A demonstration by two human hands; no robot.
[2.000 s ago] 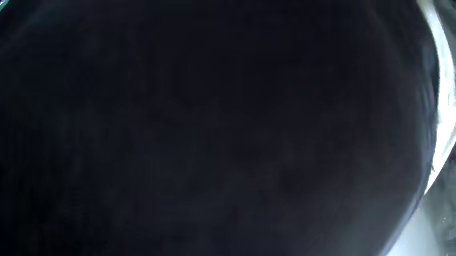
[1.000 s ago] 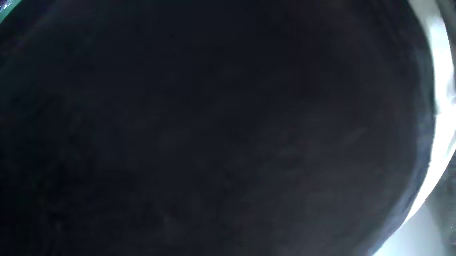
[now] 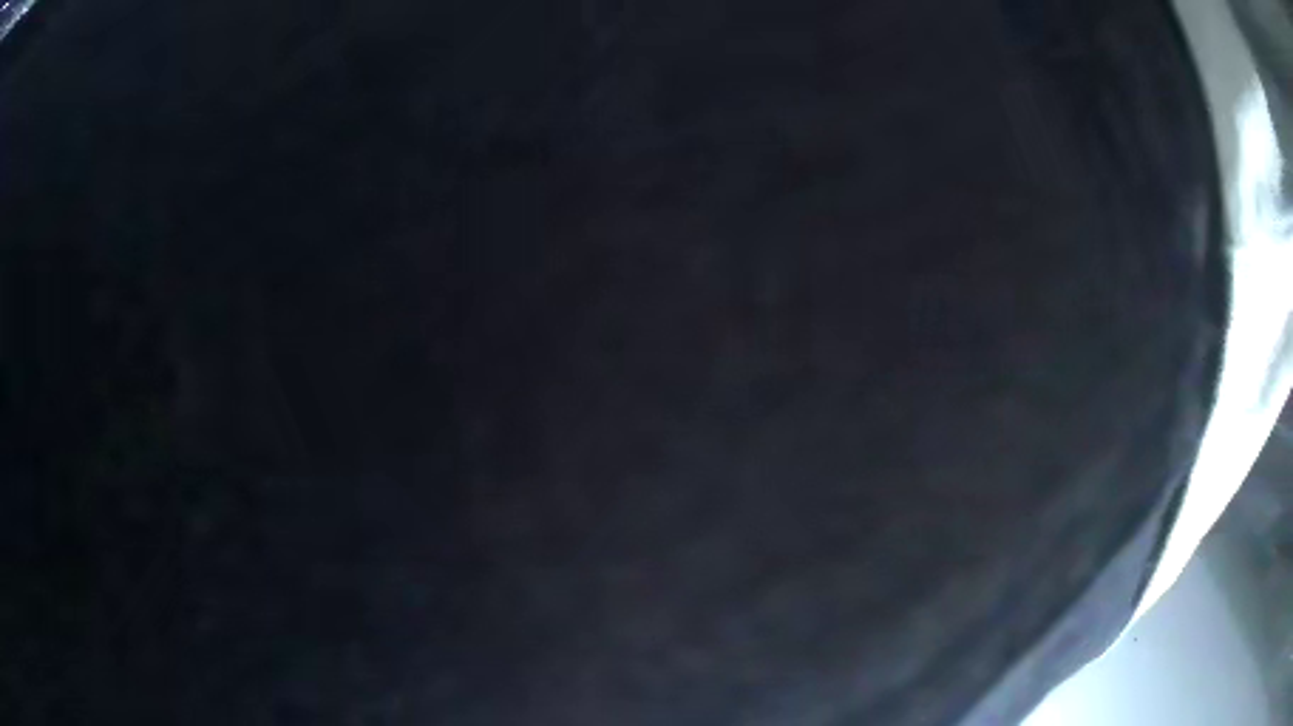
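Observation:
A very dark, blurred surface (image 3: 610, 355), which looks like dark cloth close to the camera, covers nearly the whole head view. Its curved edge runs down the right side, with a greyish strip at the lower right. I cannot tell which item it is or what holds it. Neither my left hand nor my right hand can be seen. Whatever lies behind the dark surface is hidden.
A bright white curved band (image 3: 1254, 312) runs down the right rim. A pale bluish-white patch (image 3: 1170, 660) shows at the lower right, with blurred grey beyond it. A small shiny bit shows in the top left corner.
The dark surface's lower right edge has shifted a little to the left, and more of the pale patch shows there. The green at the top left corner is no longer visible.

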